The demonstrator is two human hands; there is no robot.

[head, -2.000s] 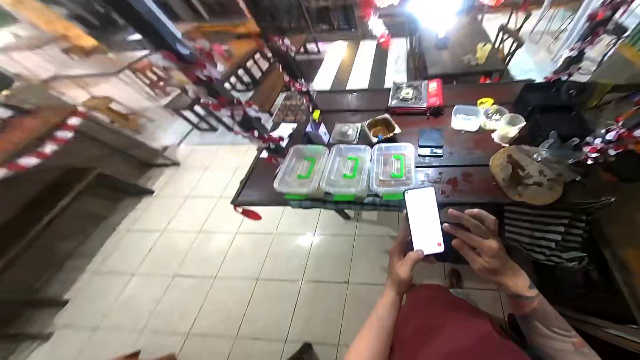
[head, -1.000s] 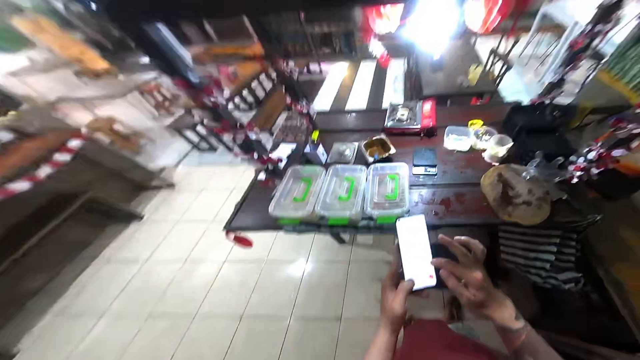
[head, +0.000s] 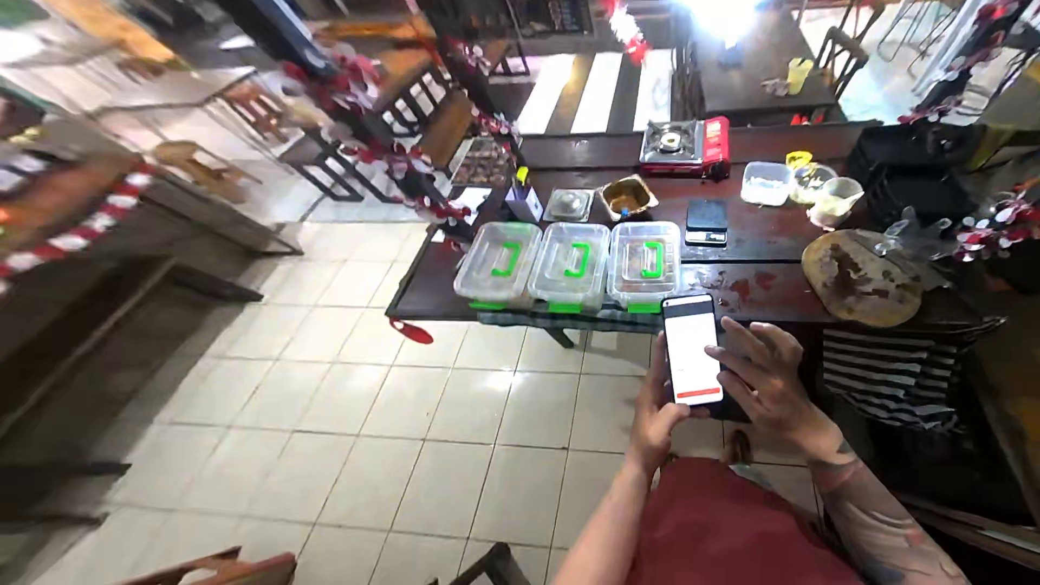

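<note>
My left hand (head: 656, 418) grips a smartphone (head: 692, 349) with a lit white screen, thumb at its lower edge. Over the phone's right side is my right hand (head: 764, 378), its fingers apart and one fingertip at the screen's edge. Beyond the phone, three clear plastic boxes with green handles, a left one (head: 497, 264), a middle one (head: 570, 262) and a right one (head: 644, 258), stand side by side along the edge of a dark wooden table (head: 731, 280). A small black digital scale (head: 707, 221) lies behind them, to the right.
A portable gas stove (head: 684, 148), steel pans (head: 627, 197), plastic tubs (head: 766, 183) and a round wooden board (head: 863, 278) are on the table. A striped cloth (head: 890, 374) hangs at its right front. Tinsel-wrapped posts stand left and right. A bench (head: 106, 301) is at the left.
The right hand's fingers have shifted slightly around the phone's right side. The left hand keeps hold of the phone throughout.
</note>
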